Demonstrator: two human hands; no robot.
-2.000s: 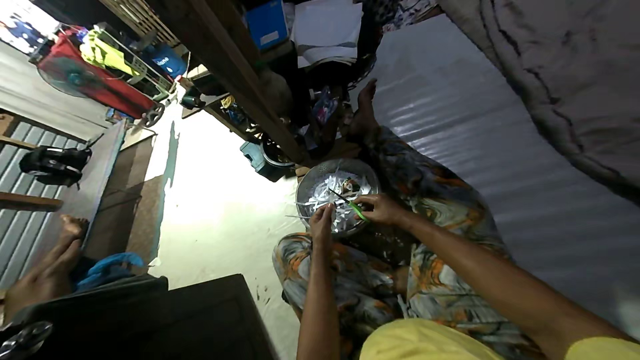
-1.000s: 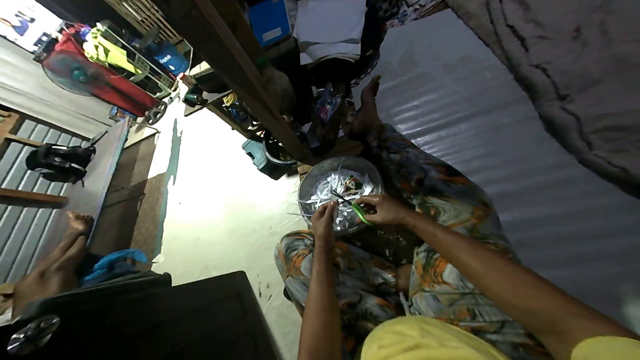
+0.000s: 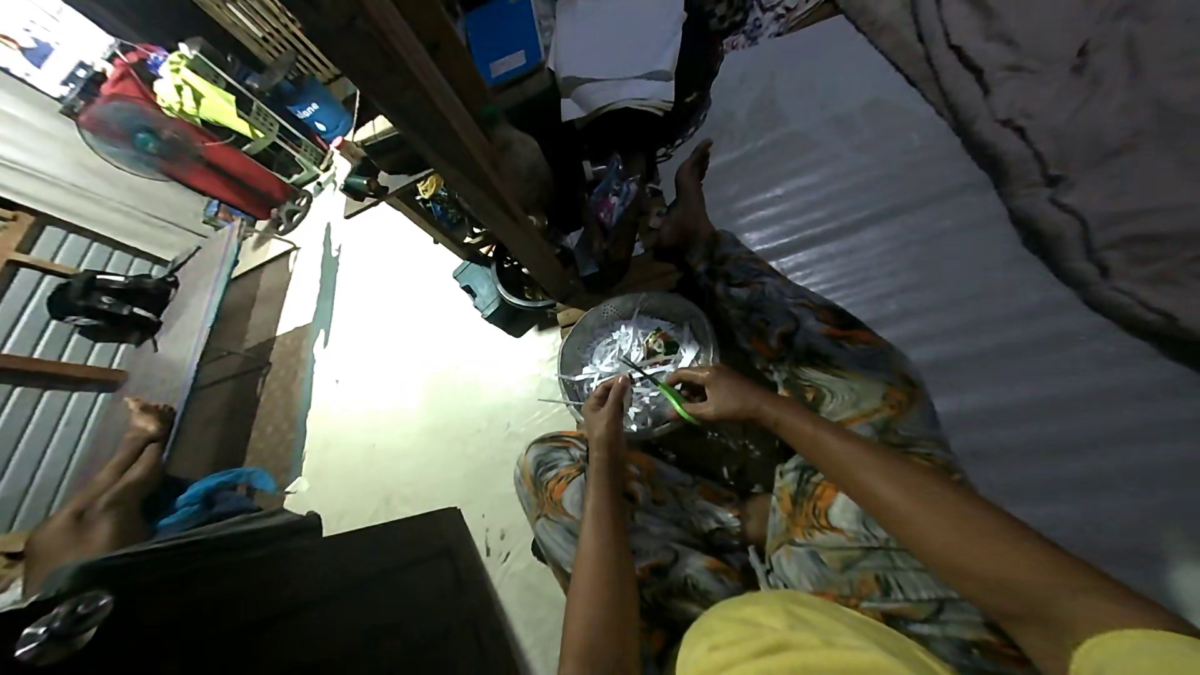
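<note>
My right hand (image 3: 717, 394) grips green-handled scissors (image 3: 673, 398), whose dark blades point up and left over a round perforated metal colander (image 3: 574, 352). Thin white strips (image 3: 614, 349), apparently paper, fill much of the colander, with a small multicoloured piece (image 3: 661, 344) among them. My left hand (image 3: 607, 403) is at the colander's near left rim, fingertips pinched together close to the blades. A pale thin strip (image 3: 560, 401) sticks out to the left of these fingers; whether they hold it is hard to tell.
Wooden posts and a teal container (image 3: 480, 289) stand beyond the colander. A dark box-like surface (image 3: 394, 581) is at the near left, beside another person's bare legs (image 3: 103, 487). A standing fan (image 3: 141, 139) is at the far left. A grey-brown blanket (image 3: 1059, 122) lies at the right.
</note>
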